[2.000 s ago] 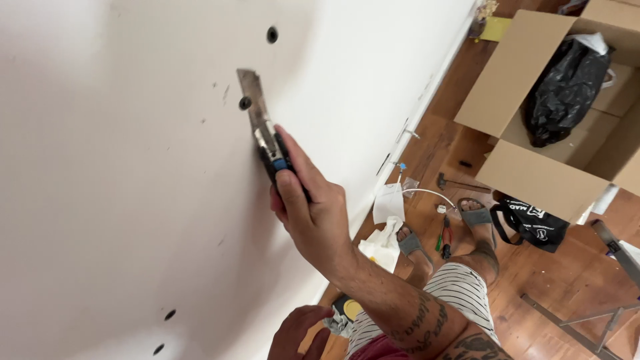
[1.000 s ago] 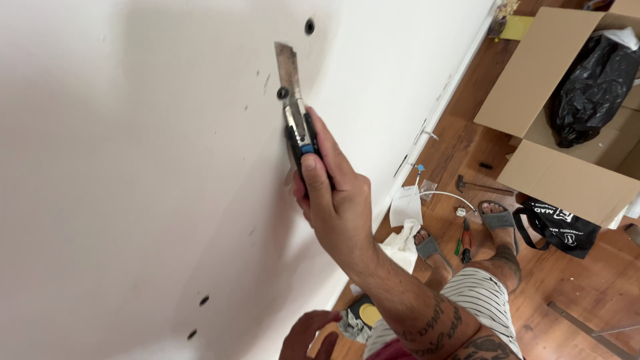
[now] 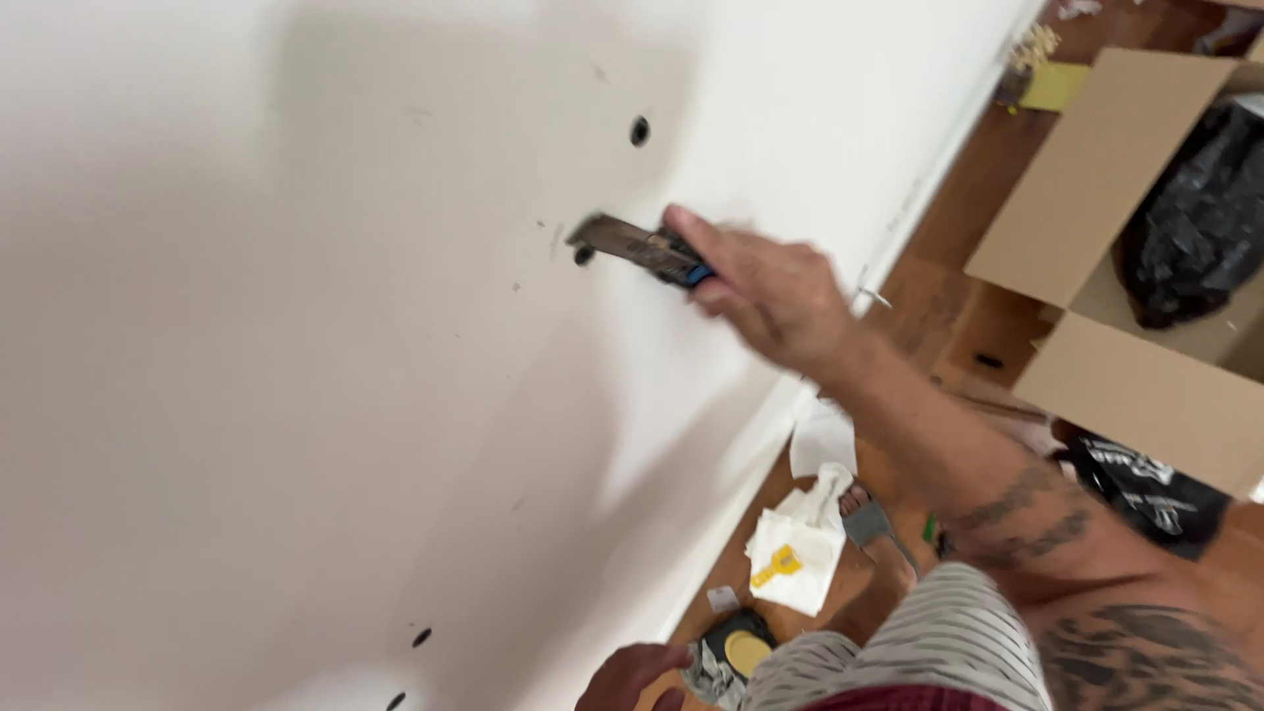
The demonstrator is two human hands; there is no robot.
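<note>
My right hand (image 3: 775, 291) is closed around the dark handle of a snap-off utility knife (image 3: 632, 247), whose wide blade points left. The blade's tip lies beside a dark hole (image 3: 584, 256) in the white wall (image 3: 346, 395); whether it touches is blurred. Another hole (image 3: 640, 130) is above, and two more are low on the wall. At the bottom edge is part of my left hand (image 3: 632, 676), near the wall, its fingers partly cut off by the frame; I cannot tell whether it holds anything.
On the wooden floor, an open cardboard box (image 3: 1101, 178) holds a black plastic bag (image 3: 1200, 217). A black printed bag (image 3: 1150, 494) lies below it. White paper (image 3: 800, 553) with a yellow object (image 3: 777, 566) is by the baseboard, near my sandalled foot (image 3: 879, 528).
The knife has turned from pointing up to pointing left, with its blade still beside the same hole. My right hand has swung round to the right of that hole.
</note>
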